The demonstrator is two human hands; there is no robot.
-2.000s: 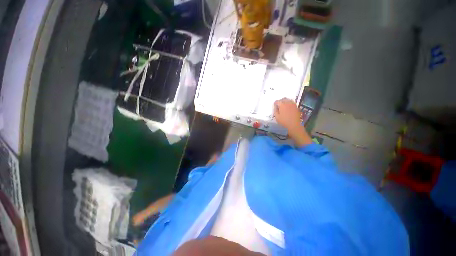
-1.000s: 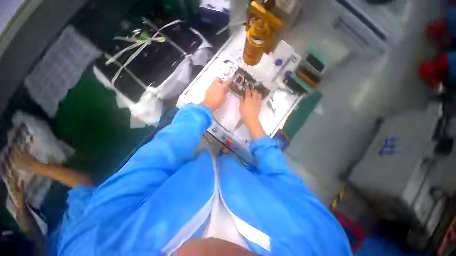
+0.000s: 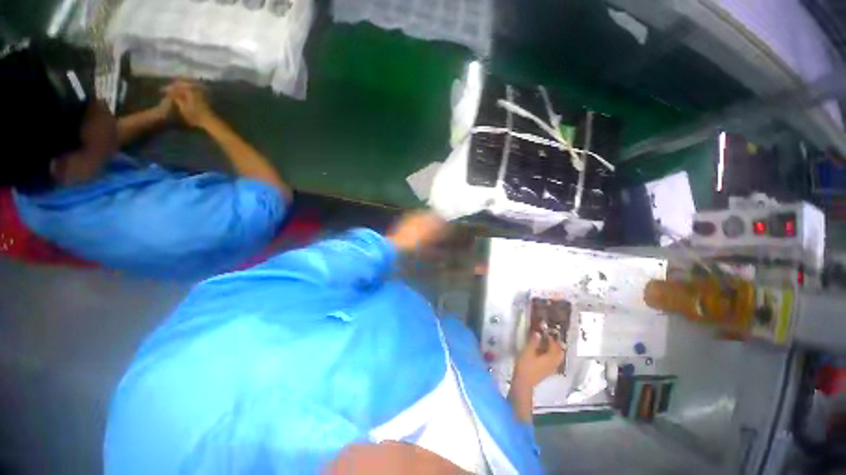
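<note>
The dark red-brown fixture plate (image 3: pixel 551 317) lies on the white machine base (image 3: pixel 515 269), out from under the amber press head (image 3: pixel 700 301). Small parts seem to be on the plate, too small to make out. My right hand (image 3: pixel 540 360) is at the plate's near end, its fingertips over or touching it. Whether the fingers pinch a part cannot be told. My left hand (image 3: pixel 419 230) is blurred, off the base, beside the white wrap of the black tray bundle (image 3: pixel 519 158). What it holds, if anything, cannot be told.
A white pad (image 3: pixel 590 334) lies beside the plate. The control box (image 3: pixel 756 225) with red displays stands behind the press. A dark block (image 3: pixel 647 397) is at the base's corner. Another person's hands (image 3: pixel 181 100) are near white trays (image 3: pixel 213 37) at upper left.
The view has turned strongly. My left hand has left the fixture and moved beside the tray bundle. My right hand stays at the plate. The other person's hands have moved off the white tray.
</note>
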